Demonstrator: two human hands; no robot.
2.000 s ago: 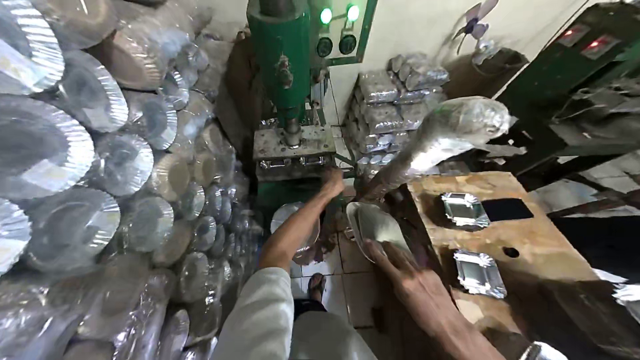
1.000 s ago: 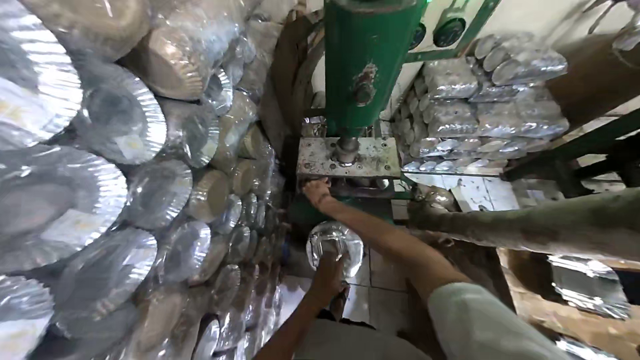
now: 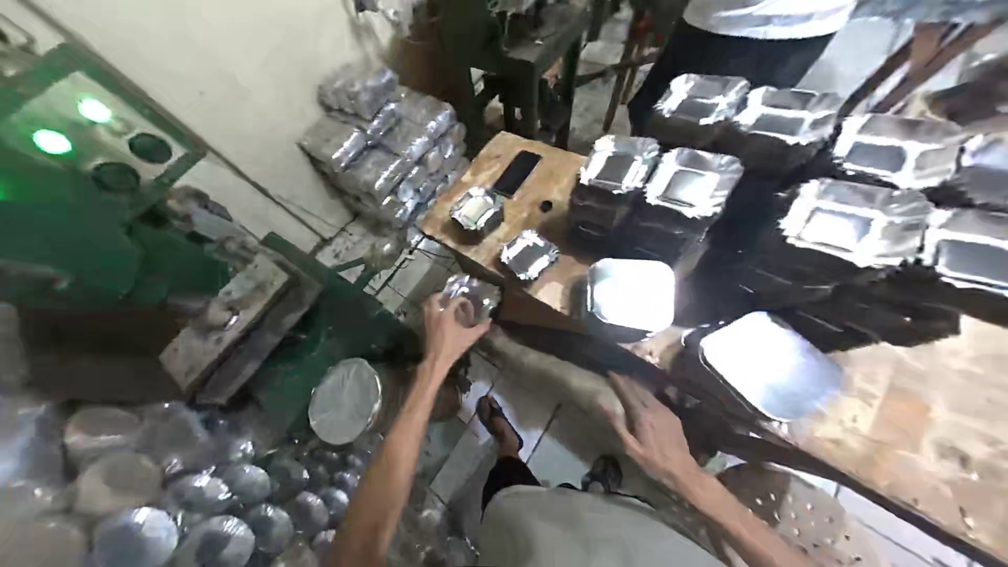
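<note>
My left hand grips a small crinkled foil tray by its near side, just off the table's left edge. My right hand has its fingers extended beside the near edge of the wooden table, with nothing seen in it. Two small foil trays lie on the table near a black rectangular object. Closer to me are a stack of flat foil sheets and another such stack. Left of my left arm is a round foil-topped stack.
A green press with a metal block stands at left, below a panel with green lights. Wrapped round foil containers fill the lower left. Wrapped bundles lean by the wall. Stacked foil trays cover the table's far side; a person stands beyond.
The view has swung right toward the table. My left hand, earlier over the round foil stack, now grips a small foil tray. My right hand, earlier at the press, is now beside the table.
</note>
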